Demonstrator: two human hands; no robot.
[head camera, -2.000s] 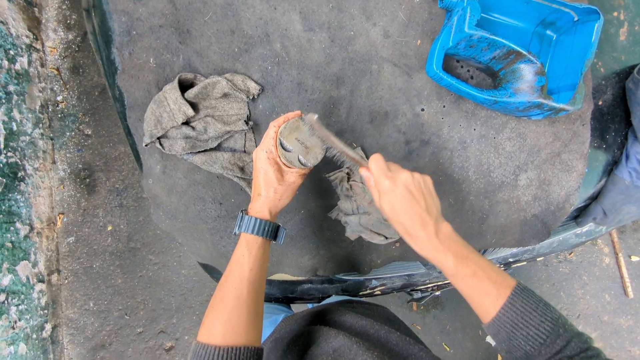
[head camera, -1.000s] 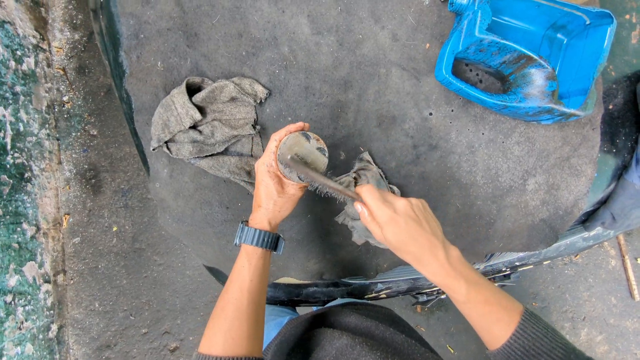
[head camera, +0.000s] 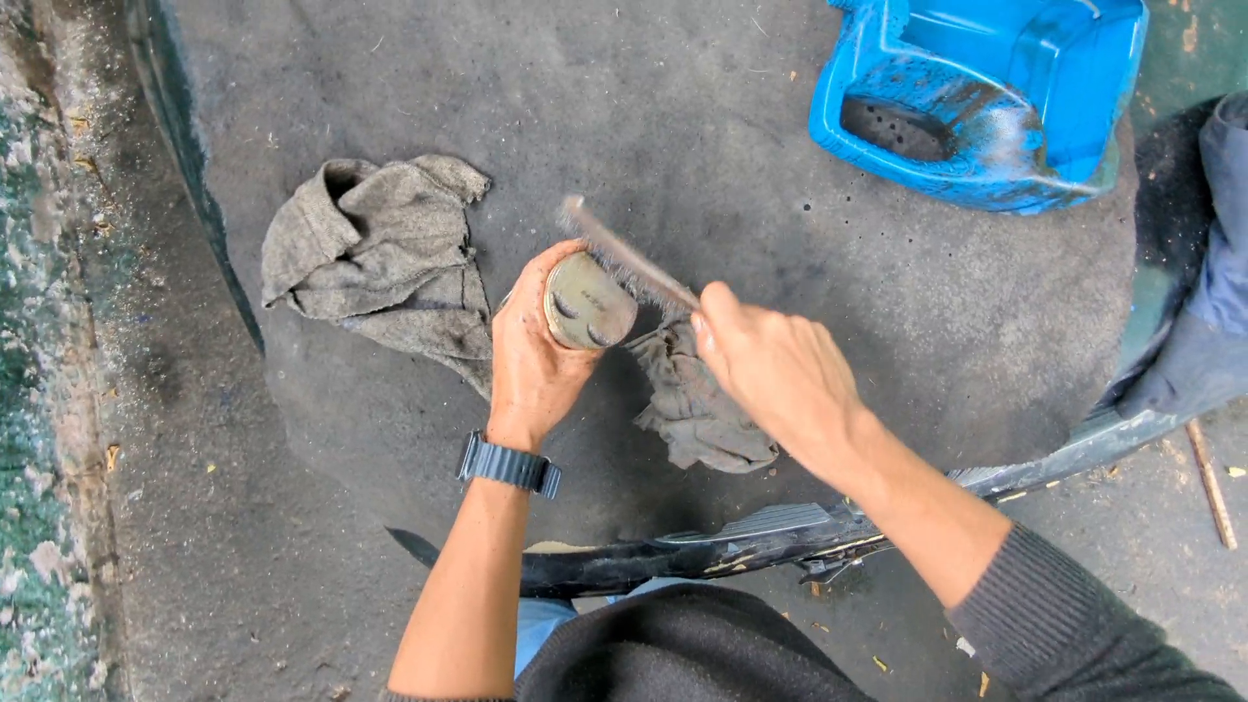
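Note:
Gripped in my left hand (head camera: 541, 351) is an engine piston (head camera: 590, 304), its round metal crown with two crescent recesses turned up toward me. My right hand (head camera: 780, 375) holds a wire brush (head camera: 634, 261) by its handle; the bristled strip slants over the piston's upper right edge, and whether it touches cannot be told. A crumpled grey rag (head camera: 385, 258) lies left of my left hand. Another grey cloth (head camera: 697, 400) lies below the brush, between my two hands.
A cut-open blue plastic jug (head camera: 975, 107) with dark grime stands at the upper right. The dark work surface has a raised black rim (head camera: 702, 561) along its near side. At the right edge is a person's trouser leg (head camera: 1204, 302); a thin stick (head camera: 1211, 483) lies on the ground.
The wire brush was across the piston's crown a second ago; it has moved up toward the crown's upper right edge. The piston is tilted differently in my left hand.

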